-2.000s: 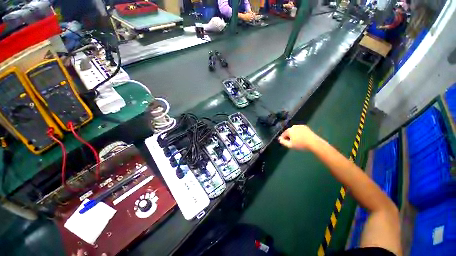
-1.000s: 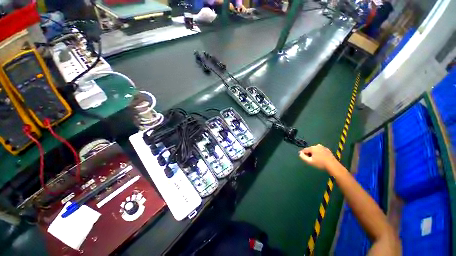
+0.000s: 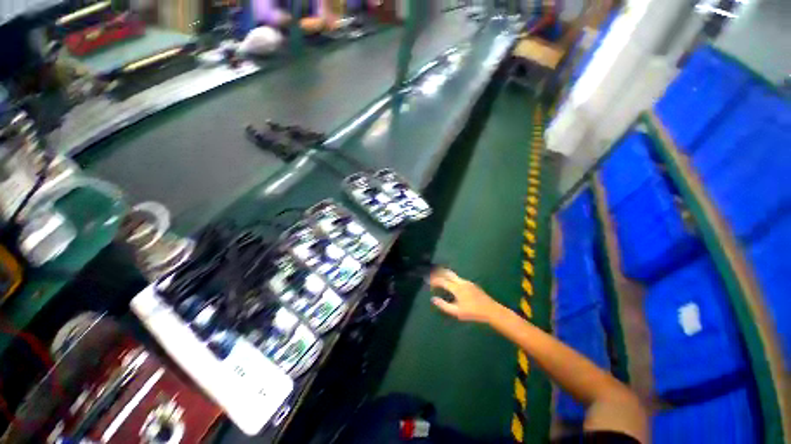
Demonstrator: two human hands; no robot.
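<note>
Several open units (image 3: 325, 250) with circuit boards lie in a row beside the white power strip (image 3: 212, 360); their black cords (image 3: 227, 269) are bunched against it, with plugs in the strip. Two more open units (image 3: 388, 197) lie at the belt's near edge, just beyond the row, with black cords (image 3: 282, 139) stretching behind them. My right hand (image 3: 460, 297) is over the aisle, right of the bench edge, thumb and fingers curved. Dark cord reaches its fingertips; blur hides whether it is gripped. My left hand is not in view.
The dark red test box (image 3: 130, 390) is at lower left, cut off. A coiled white cable (image 3: 158, 238) lies behind the strip. Blue crates (image 3: 646, 204) stand on a rack at right. A yellow-black floor line (image 3: 529, 247) runs along the aisle. People show blurred at the back.
The view has turned right. The two separate units have come nearer the row. My right hand has moved back towards me, lower beside the bench. The multimeters have mostly left the view.
</note>
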